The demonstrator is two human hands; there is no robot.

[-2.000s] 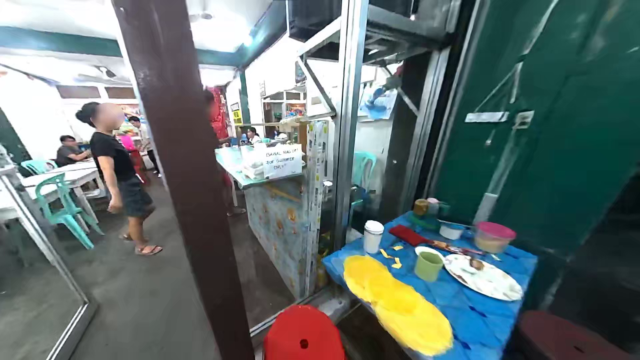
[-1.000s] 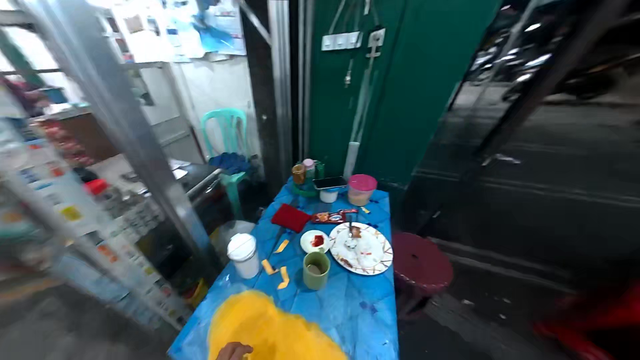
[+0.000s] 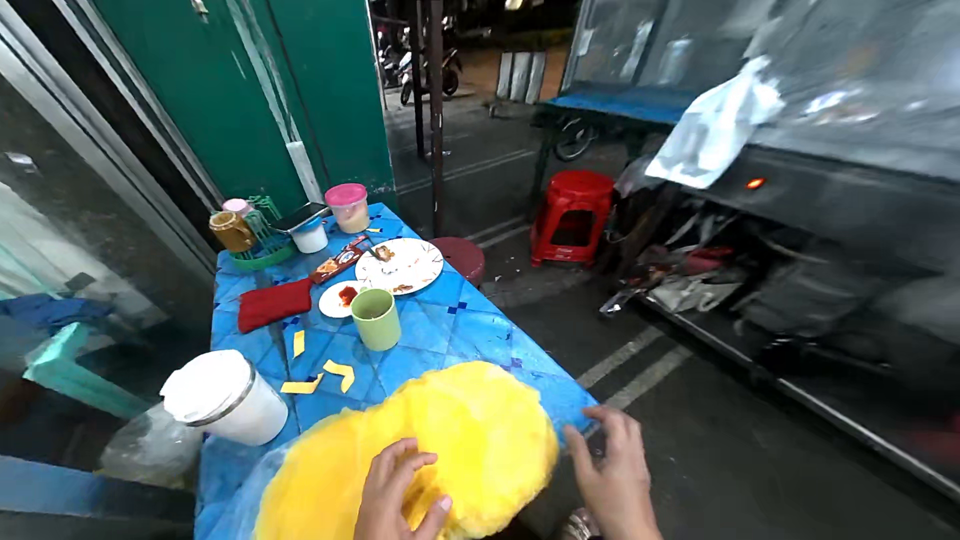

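A fluffy yellow plush item point(image 3: 465, 427) lies along the near edge of the table with the blue cover point(image 3: 480, 330). My left hand point(image 3: 401, 487) is over its near side, fingers spread and curved; whether it touches the plush is unclear. To the right of the plush, by the table's edge, my right hand point(image 3: 611, 465) is apart from it, fingers open and holding nothing. Yellow strips point(image 3: 341, 373) lie beyond the plush. A green cup point(image 3: 376, 321) stands near a small dish with red sauce point(image 3: 337, 300) and a used white plate point(image 3: 409, 262).
A white lidded tumbler point(image 3: 232, 401) stands at the left. Farther back are a red pouch point(image 3: 274, 304), a snack wrapper point(image 3: 341, 259), a pink-lidded tub point(image 3: 349, 208) and a brown mug point(image 3: 232, 231). Red stools point(image 3: 574, 214) stand beyond, beside a cart with a hanging plastic bag point(image 3: 712, 131).
Both hands are now in view at the plush; one second ago only part of one hand showed over it. The view has swung far to the right and come closer to the table.
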